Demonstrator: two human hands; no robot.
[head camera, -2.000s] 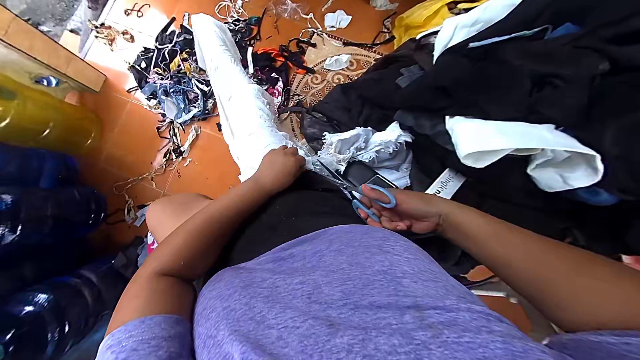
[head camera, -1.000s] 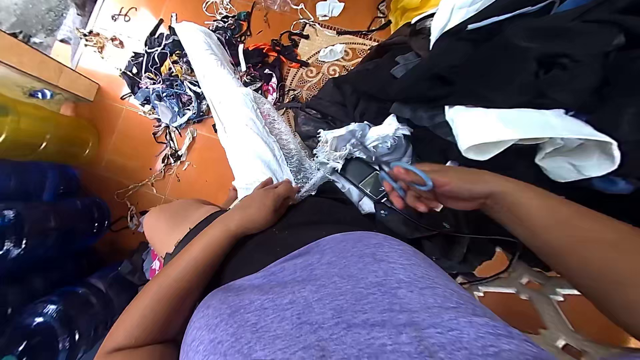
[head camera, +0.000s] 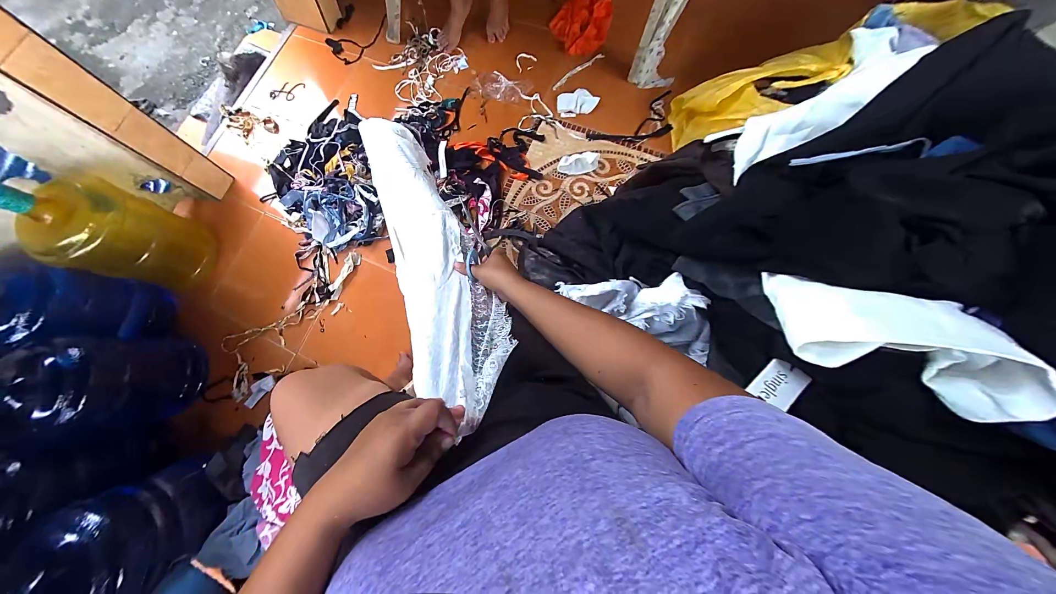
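Note:
White cloth with a lace edge (head camera: 425, 247) stretches from my lap out over the tiled floor. At its near end, my left hand (head camera: 404, 450) pinches the lace edge between thumb and fingers. Farther along the same edge is my right hand (head camera: 493, 271), with its fingers around the scissors (head camera: 473, 257); the blue-grey handle shows, while the blades are hard to make out against the lace. Frayed white fabric (head camera: 652, 309) lies right of my right forearm.
Black garments (head camera: 825, 223) are heaped at the right, with a white strip (head camera: 899, 322) on them and a yellow bag (head camera: 759, 91) behind. Fabric scraps (head camera: 330, 181) cover floor beyond the cloth. Large blue bottles (head camera: 91, 371) stand left. Another person's bare feet (head camera: 474, 25) are at the top.
My right hand has moved left and forward with the scissors, from beside the frayed fabric to the lace edge. My left hand remains at the near end of the white cloth.

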